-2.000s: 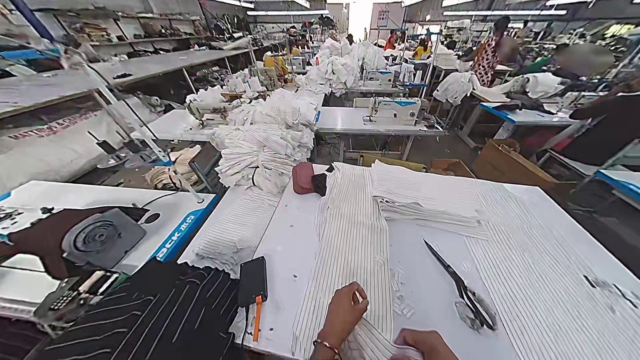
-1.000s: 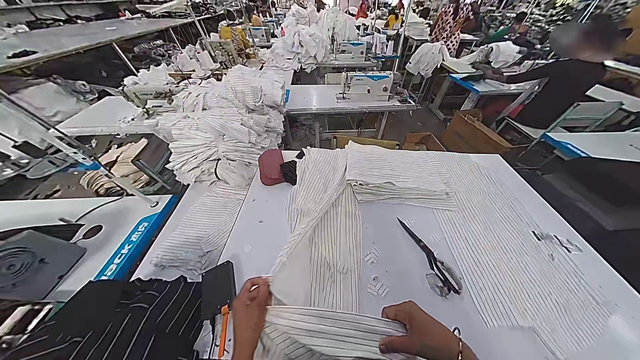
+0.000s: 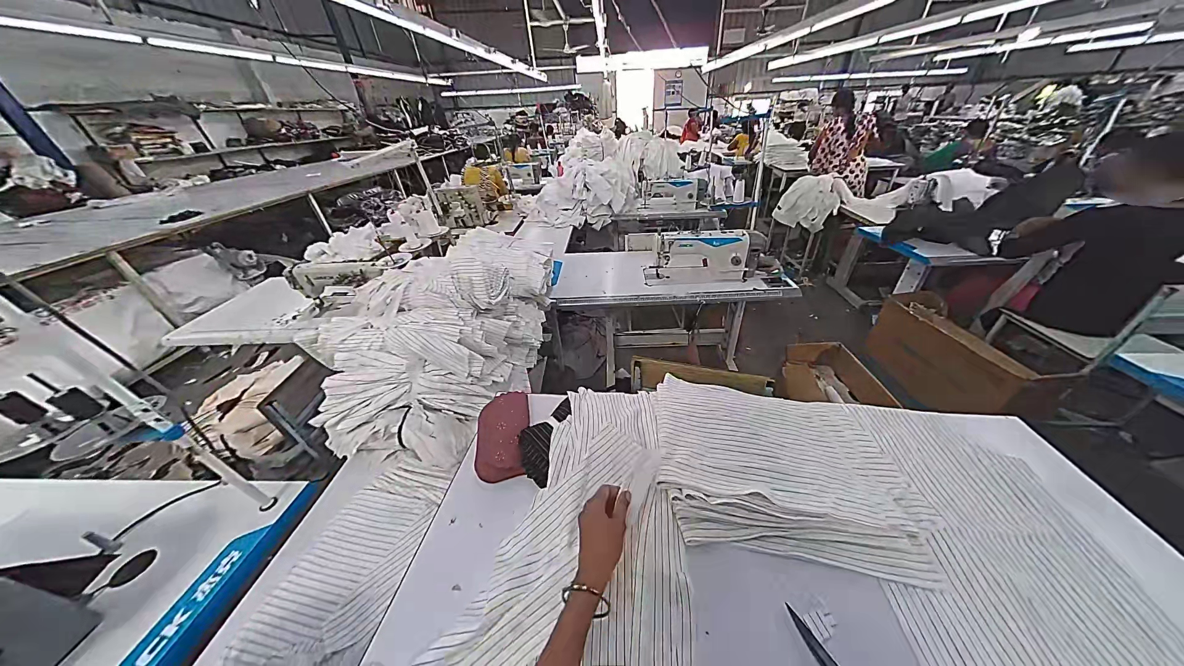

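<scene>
My left hand (image 3: pixel 601 532), a bangle on its wrist, reaches up the middle of the white table and pinches the upper part of a white striped fabric piece (image 3: pixel 592 462). My right hand is out of view. Beside the left hand, to the right, lies a folded stack of the same striped fabric (image 3: pixel 786 462), with more striped fabric (image 3: pixel 1027 546) spread flat at the far right. A maroon pad-like object (image 3: pixel 502 437) and a black striped cloth (image 3: pixel 536 451) sit at the table's back left. The dark blade of the scissors (image 3: pixel 807 633) shows at the bottom edge; their handles are hidden.
A tall heap of striped fabric pieces (image 3: pixel 425 342) stands left of the table. Ahead is a sewing machine (image 3: pixel 700 257) on its own table. Cardboard boxes (image 3: pixel 953 356) stand on the floor beyond the back edge. A seated person in dark clothes (image 3: pixel 1101 250) is at the right.
My left hand has moved forward up the fabric. My right hand, on the fabric one second ago, has left the view. The view has tilted up.
</scene>
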